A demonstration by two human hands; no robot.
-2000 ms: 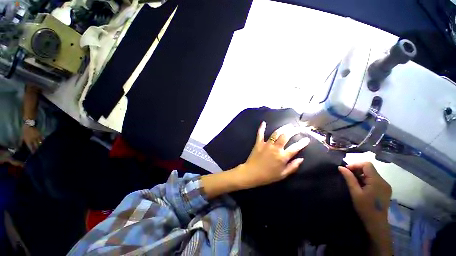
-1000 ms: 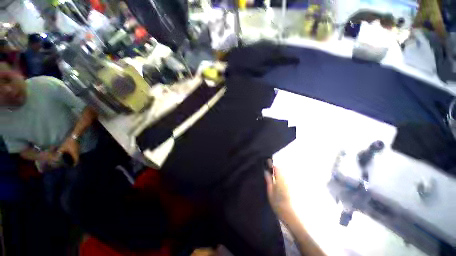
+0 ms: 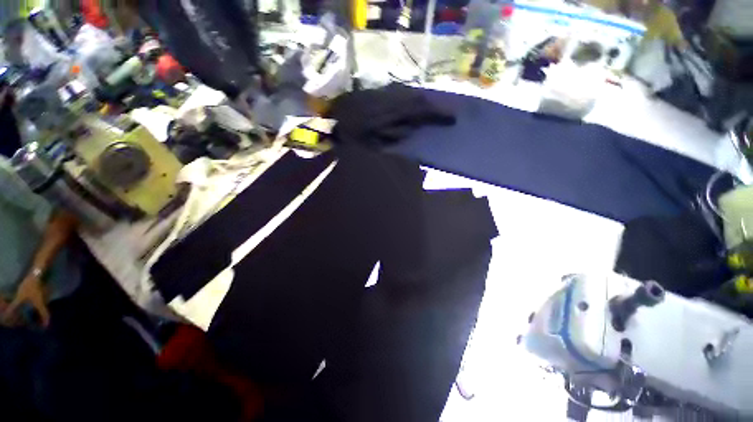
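Note:
Black cut panels lie left of the machine, with another dark panel overlapping their right side and running down to the lower picture edge. A narrow black strip piece lies to their left, a pale gap between them. The white sewing machine head is at the lower right, its needle area blurred by glare. Neither my left hand nor my right hand can be made out; both are out of the picture or hidden.
Dark blue cloth lies behind the white table. A small yellow roll is at the upper left. A beige machine stands at far left, beside another person's arm. Thread cones are at the right edge.
The dark cloth that was under my hands at the needle now lies over the left panels. My hands have gone out of sight. The view has turned up and left from the machine.

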